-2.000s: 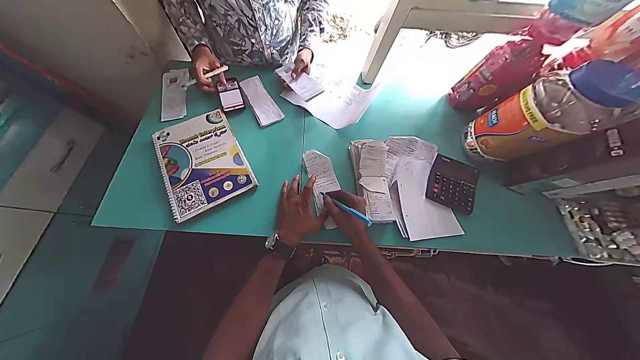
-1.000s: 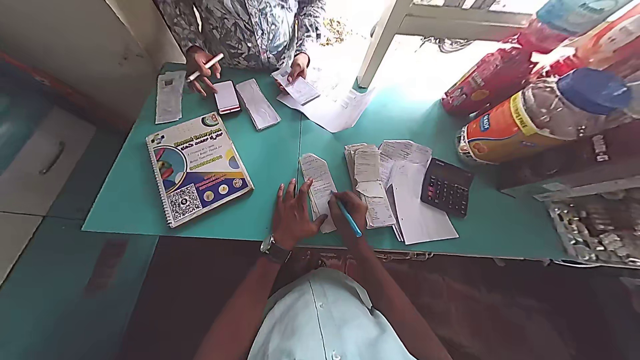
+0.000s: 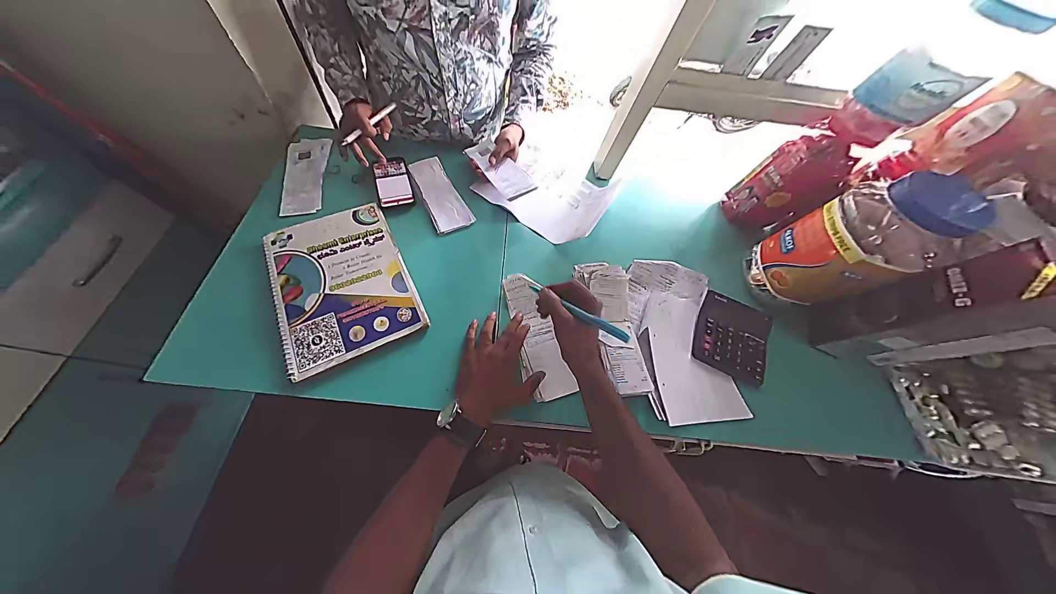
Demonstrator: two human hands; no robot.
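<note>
My right hand (image 3: pixel 571 320) holds a blue pen (image 3: pixel 587 315), its tip over the upper part of a narrow paper slip (image 3: pixel 551 360) that bears writing. Spread with its fingers apart, my left hand (image 3: pixel 493 363) rests at the slip's left edge and wears a wristwatch (image 3: pixel 459 423). Just right of my right hand lie bundled paper slips (image 3: pixel 612 289). Beside them are larger white sheets (image 3: pixel 689 363), and a dark calculator (image 3: pixel 732 338) touches their right edge.
Left on the green table (image 3: pixel 363 376) lies a spiral-bound book (image 3: pixel 346 289). Across it, another person holds a pen (image 3: pixel 369 124) over a smartphone (image 3: pixel 393 182) and papers (image 3: pixel 505 172). At right stand a blue-lidded plastic jar (image 3: pixel 866 235), a dark box (image 3: pixel 932 297) and colourful packets (image 3: pixel 788 169).
My right hand has moved with the pen from the slip's lower part to its upper part. The other person's pen hand lifted off the phone and is now back close to it.
</note>
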